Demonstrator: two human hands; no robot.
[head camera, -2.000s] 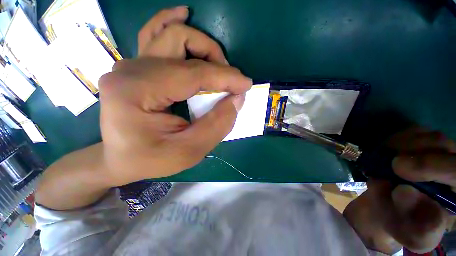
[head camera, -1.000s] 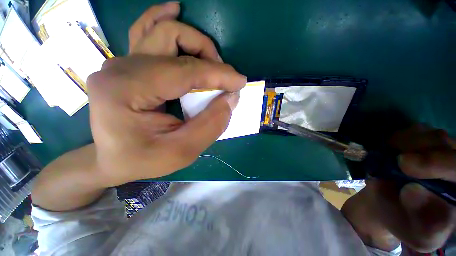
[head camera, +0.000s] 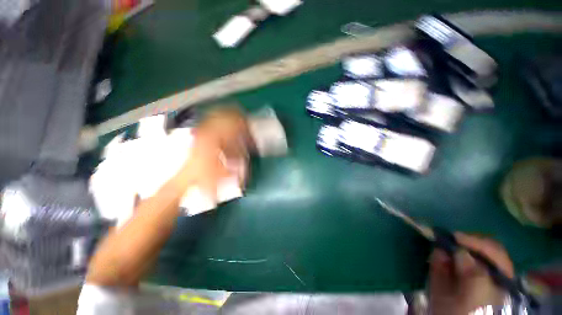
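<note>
The view is blurred. My right hand (head camera: 471, 271) holds the soldering iron (head camera: 445, 240) by its black handle at the lower right, its thin tip pointing up-left over the green bench. My left hand (head camera: 215, 154) is over the right part of a white pile of LCD modules (head camera: 148, 172). A pale flat piece (head camera: 269, 132) shows just right of my left hand; blur hides whether the fingers hold it. Several phone units (head camera: 394, 144) with white and dark parts lie in a group at upper centre-right. A thin strand of solder wire (head camera: 237, 260) lies near the front.
A pale rail (head camera: 259, 74) runs across the bench, with more white-and-dark pieces (head camera: 237, 29) beyond it. A round tan tin or jar (head camera: 535, 192) stands at the right edge. Blurred grey items and a silvery reel-like thing (head camera: 58, 215) are at the far left.
The view has widened and shifted. My left hand has left the LCD module by the solder joint and moved to the pile. The iron tip is off the phone, over bare bench.
</note>
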